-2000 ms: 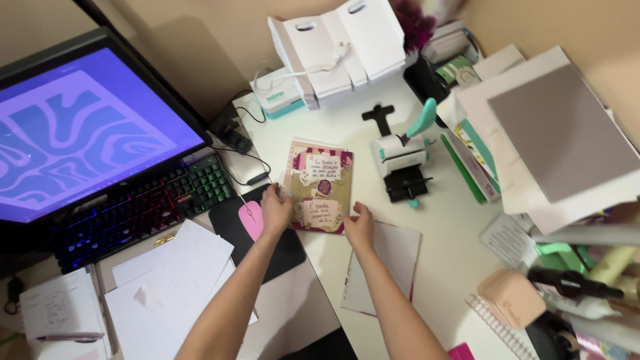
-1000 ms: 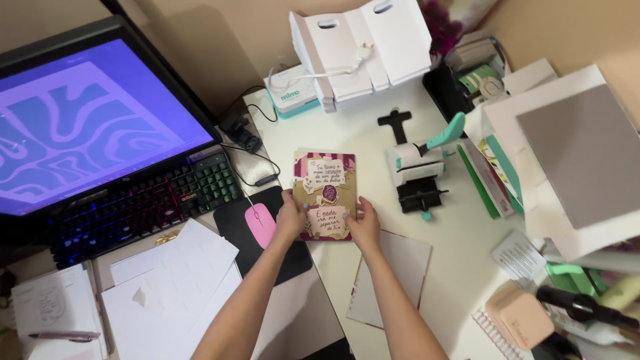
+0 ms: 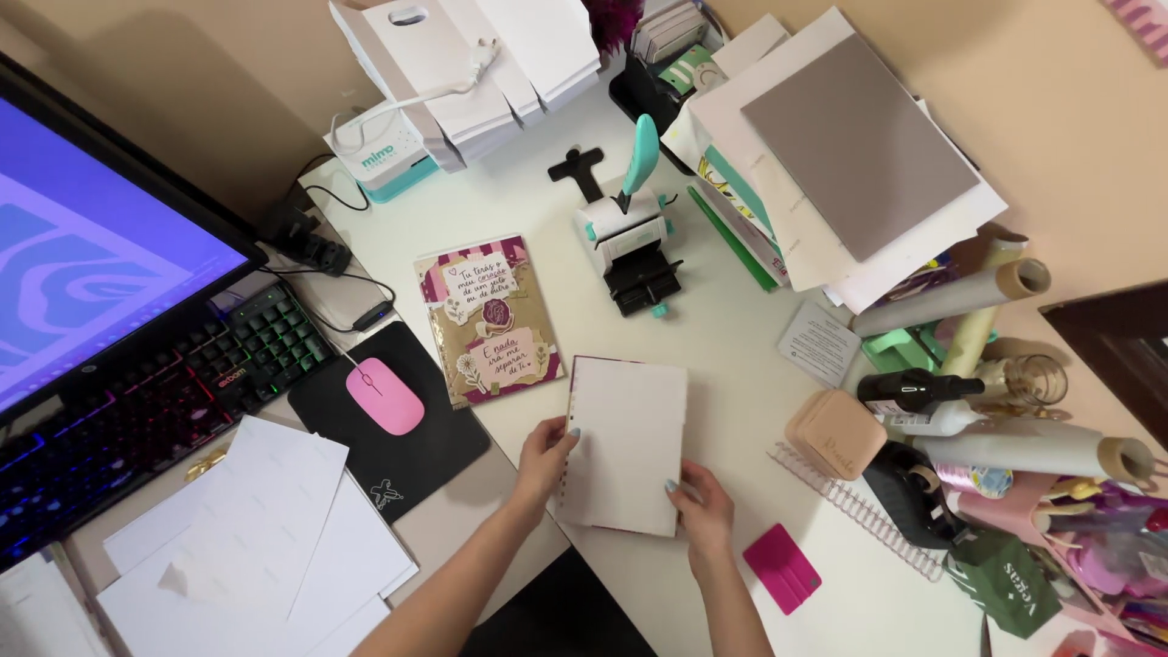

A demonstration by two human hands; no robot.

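A stack of white pages with punched holes along its left edge (image 3: 626, 445) lies on the white desk, a dark edge showing at its top. My left hand (image 3: 545, 461) grips its left edge, thumb on top. My right hand (image 3: 703, 511) is at its lower right edge, thumb by the side. Up and left of the pages lies a decorated cover with pink and kraft paper and handwritten-style lettering (image 3: 493, 319), touched by neither hand. A white and teal hole punch with a raised lever (image 3: 630, 237) stands above the pages.
A pink mouse (image 3: 385, 396) rests on a black mouse pad (image 3: 438, 456) beside a lit keyboard (image 3: 265, 338). Loose papers (image 3: 265, 511) lie at lower left. A magenta card scraper (image 3: 782, 568), a wire binding coil (image 3: 858, 511) and a tan case (image 3: 835, 433) are at right.
Both hands have left the decorated cover, which now lies on the desk, and have moved to the white pages. The pages have turned more upright and lie closer to the cover.
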